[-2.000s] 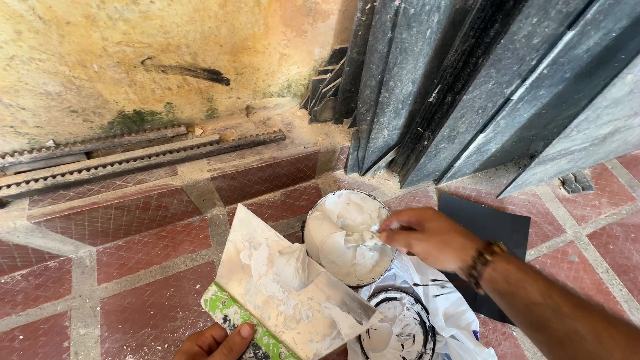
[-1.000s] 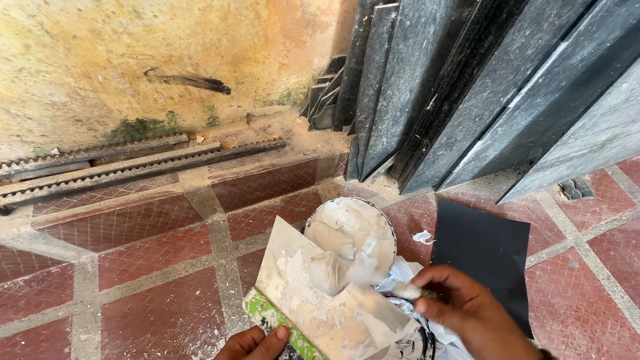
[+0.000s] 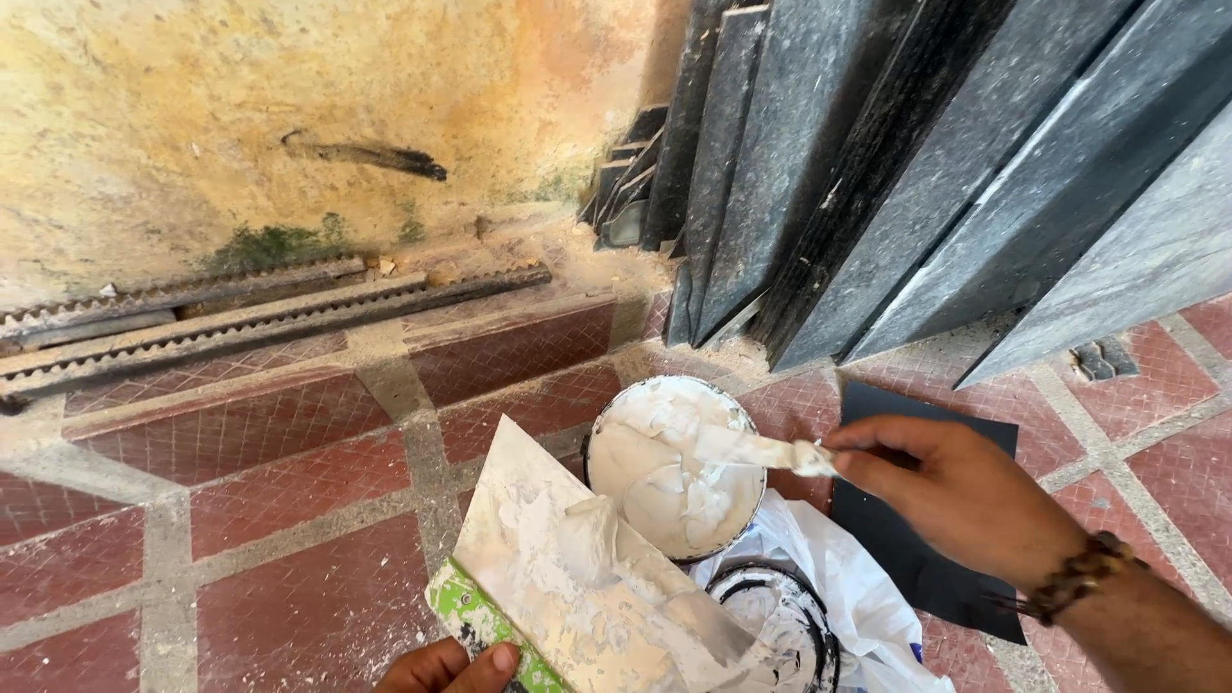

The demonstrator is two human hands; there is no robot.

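Note:
My left hand (image 3: 452,666) grips the green handle of a wide metal putty knife (image 3: 568,558), whose tilted blade carries a lump of white putty (image 3: 589,539). Between the thumb and fingers of my right hand (image 3: 924,491) is a narrow putty-coated spatula (image 3: 760,450), its blade over the white putty in a round bucket (image 3: 589,472). The wide blade hides the bucket's lower left edge. A putty-smeared lid (image 3: 770,616) lies just below the bucket on a white plastic bag (image 3: 857,597), partly covered by the wide blade.
A dark sheet (image 3: 924,568) lies on the red tiled floor (image 3: 308,597) under my right hand. Grey stone slabs (image 3: 924,192) lean upright behind the bucket. Toothed strips (image 3: 289,322) lie along the stained yellow wall (image 3: 385,87). A small broken piece (image 3: 1104,360) sits at the right.
My right hand, low over the bag a second ago, has moved up, and its spatula is now over the bucket. My left hand still holds the wide putty knife beside the bucket.

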